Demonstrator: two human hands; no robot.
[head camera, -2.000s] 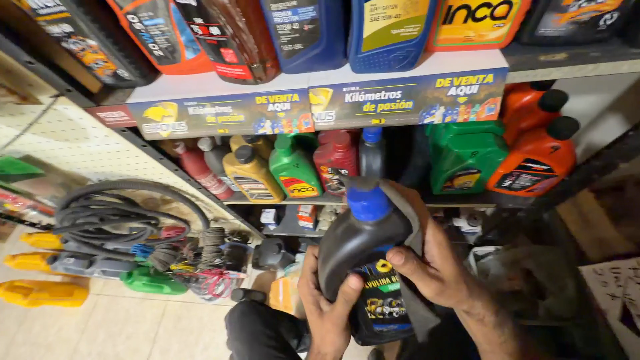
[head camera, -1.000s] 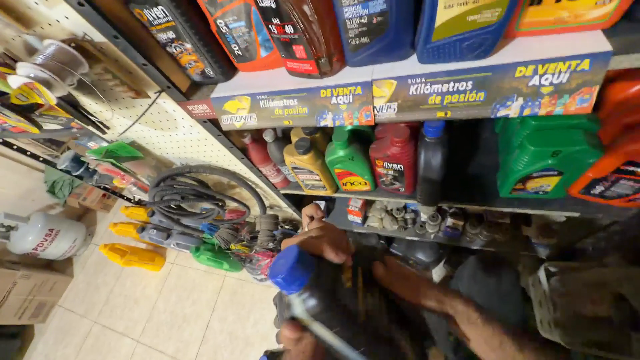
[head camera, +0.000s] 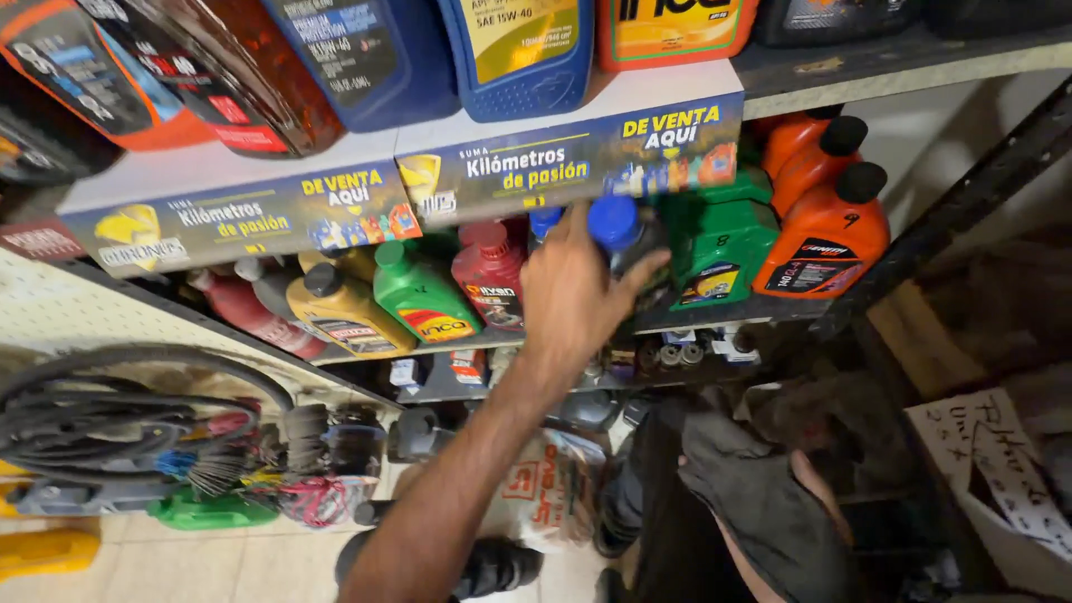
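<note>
My left hand (head camera: 574, 289) reaches up to the second shelf, its fingers around a dark oil bottle with a blue cap (head camera: 614, 224), which stands between a red bottle (head camera: 488, 272) and a green jug (head camera: 724, 243). Another blue cap (head camera: 545, 219) shows just behind my fingers. The body of the held bottle is blurred and partly hidden by the hand. Low at the right, my right hand (head camera: 816, 494) holds a dark grey cloth (head camera: 762, 502), which covers most of the palm and fingers.
Oil bottles stand on the upper shelf above a printed strip (head camera: 569, 159). Orange bottles (head camera: 825, 230) are right of the green jug; gold (head camera: 352, 310) and green (head camera: 423, 289) ones are to the left. Below are small boxes (head camera: 467, 367), coiled black hose (head camera: 126, 419) and a plastic bag (head camera: 548, 494).
The dark blue-capped bottle, held low in front of me before, is now up at the second shelf in my left hand. My right hand is off it, low at the right with the cloth.
</note>
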